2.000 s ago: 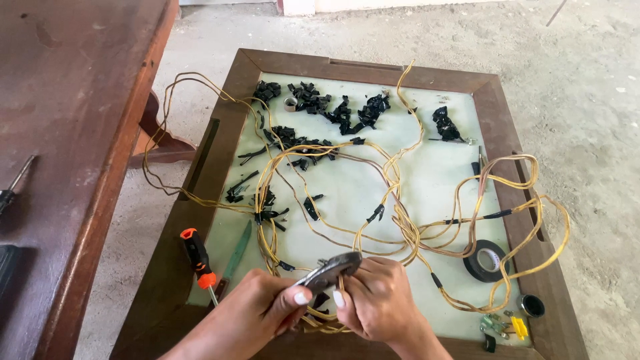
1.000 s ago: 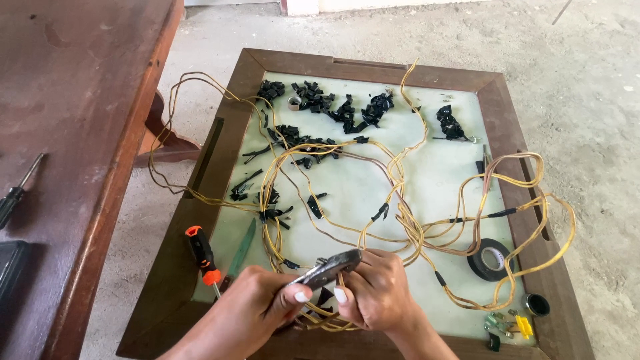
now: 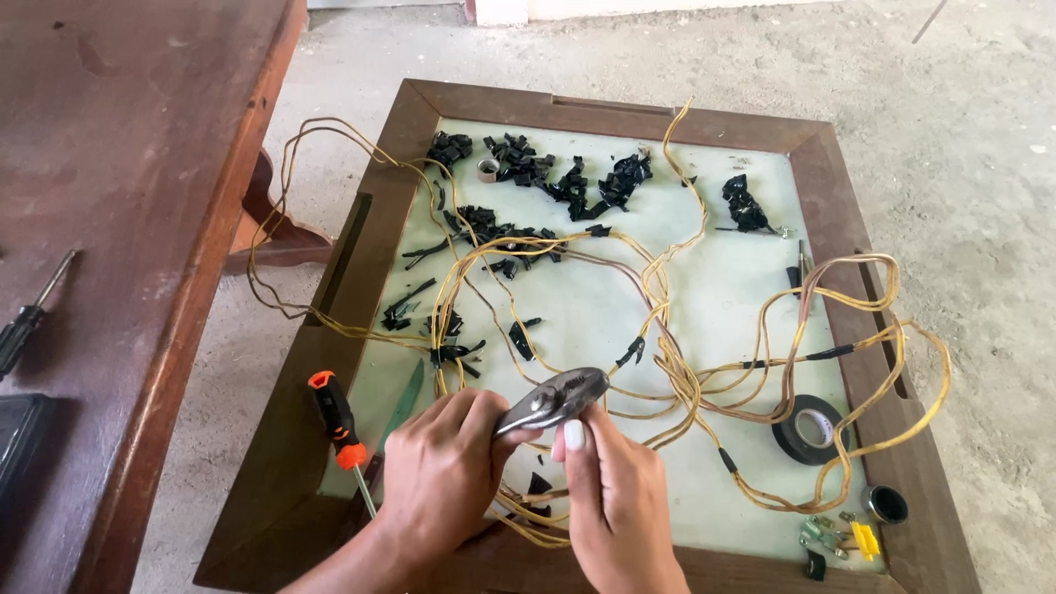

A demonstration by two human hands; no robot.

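My left hand is closed around the handles of metal slip-joint pliers, whose jaws point up and right. Close beside it, my right hand has its thumb and fingers pinched just under the jaws; what lies between them is mostly hidden, and earlier views show wire there. Yellow and brown electrical wire runs in loose loops around and behind both hands, with black tape wrapped at several spots. These loops lie on a glass-topped table with a brown wooden frame.
An orange-and-black screwdriver and a green blade lie at left. Scraps of black tape are scattered at the back. A black tape roll, small metal cup and yellow piece sit at right. Another screwdriver rests on the wooden table.
The pliers have tilted slightly, and their open-jawed side shows more plainly now. My right hand's fingers have shifted a little beneath the jaws. The wire loops and loose tools have stayed put.
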